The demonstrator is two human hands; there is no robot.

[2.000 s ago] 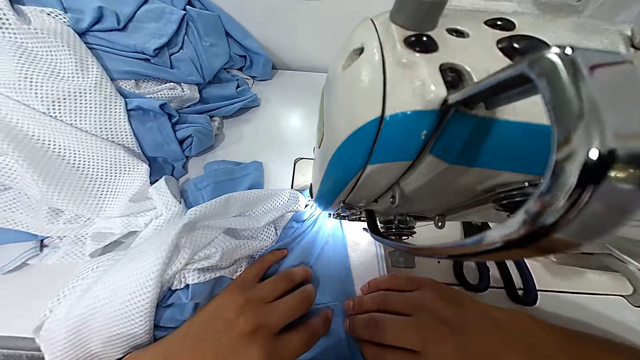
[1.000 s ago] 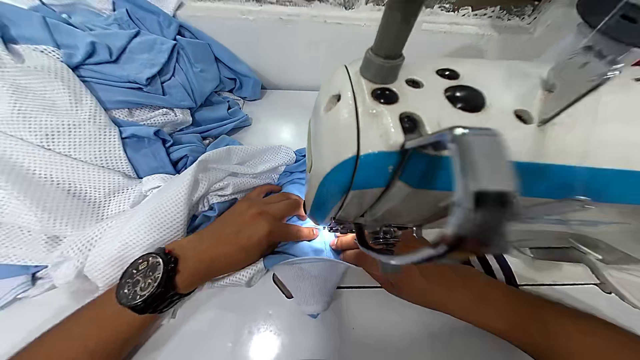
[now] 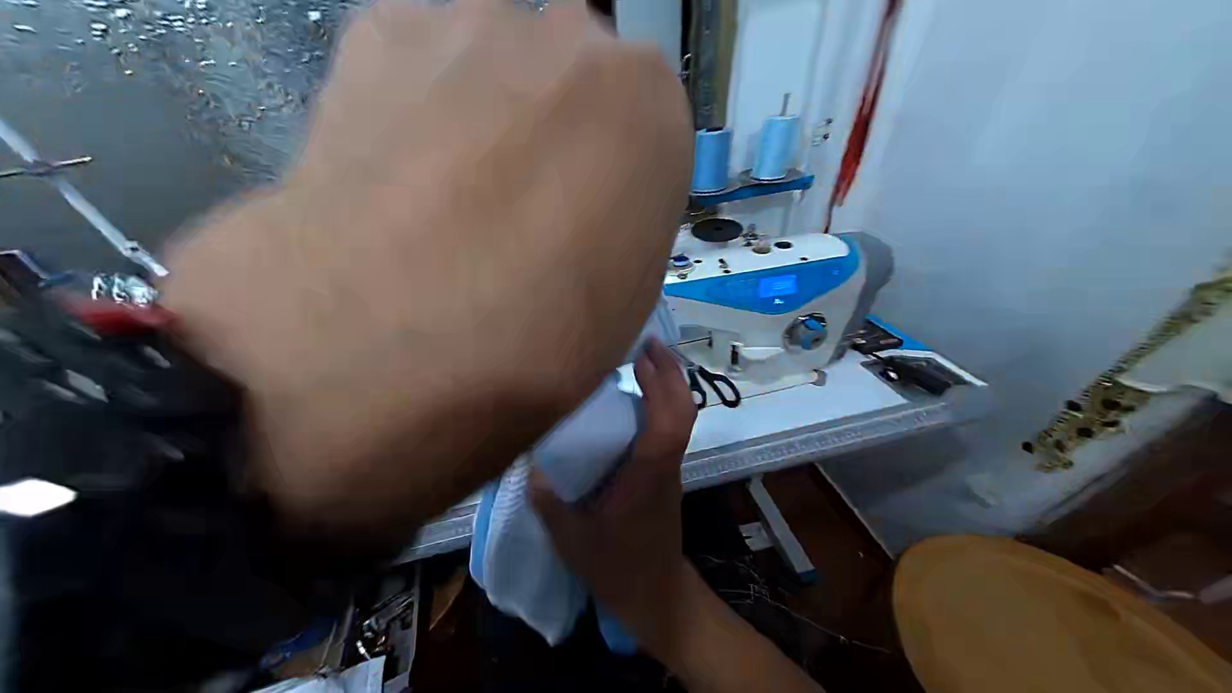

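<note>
My left hand (image 3: 452, 231), blurred and very close to the camera, fills the upper left and centre; a dark watch (image 3: 125, 433) is on its wrist, and its fingers are cut off or hidden. Lower and to the right, my right hand (image 3: 635, 481) grips a bunched piece of white and light blue fabric (image 3: 539, 549) that hangs down in front of the table edge. Behind it stands a white and blue sewing machine (image 3: 770, 289). Black-handled scissors (image 3: 714, 387) lie on the table beside the machine, just right of my right hand's fingertips.
The sewing table's edge (image 3: 818, 438) runs behind my right hand. Two light blue thread cones (image 3: 743, 154) stand on a holder above the machine. A round tan seat or stool top (image 3: 1020, 616) is at the lower right. An open drawer (image 3: 395, 626) with small metal items is at lower left.
The view has swung and pulled back from the needle area. Both hands have left the machine bed; the right now holds fabric before the table, and the left is raised near the camera.
</note>
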